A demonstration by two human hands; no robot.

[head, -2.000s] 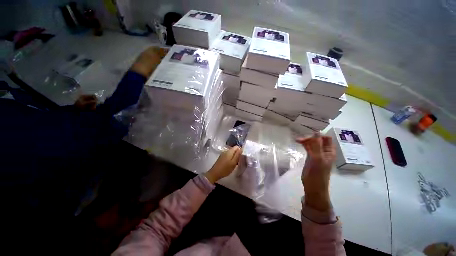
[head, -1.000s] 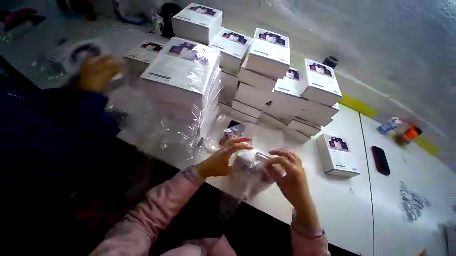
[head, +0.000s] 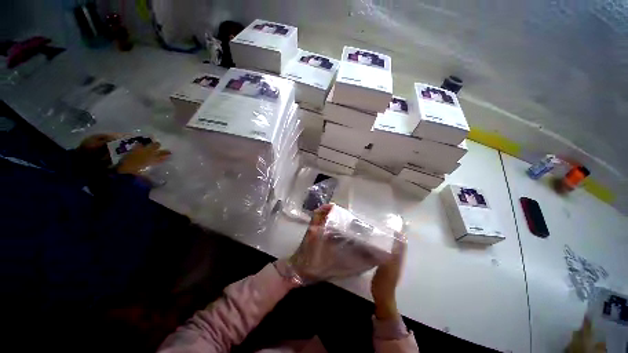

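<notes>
A white retail box in clear, shiny film (head: 354, 241) is held between both hands above the bench's front edge. My left hand (head: 310, 245) grips its left end, partly under loose film. My right hand (head: 389, 269) is at its right end, slightly blurred, with fingers against the film. A dark smartphone (head: 319, 192) lies on pale clear bags (head: 361, 194) just behind the box. The tall pile of bagged boxes (head: 237, 117) stands to the left, its film ends sticking out.
Stacks of unbagged boxes (head: 354, 103) stand behind. A single box (head: 475, 215) and a dark red-edged phone (head: 534, 216) lie at right. Small bottles (head: 573, 178) stand by the wall. A neighbour's hands (head: 141, 157) hold a box at left; another hand and box show at lower right.
The film-wrapped box between my hands is now held wide and tilted, where loose film was handled before. The neighbour's hands at left moved lower. A hand with a box has appeared at lower right.
</notes>
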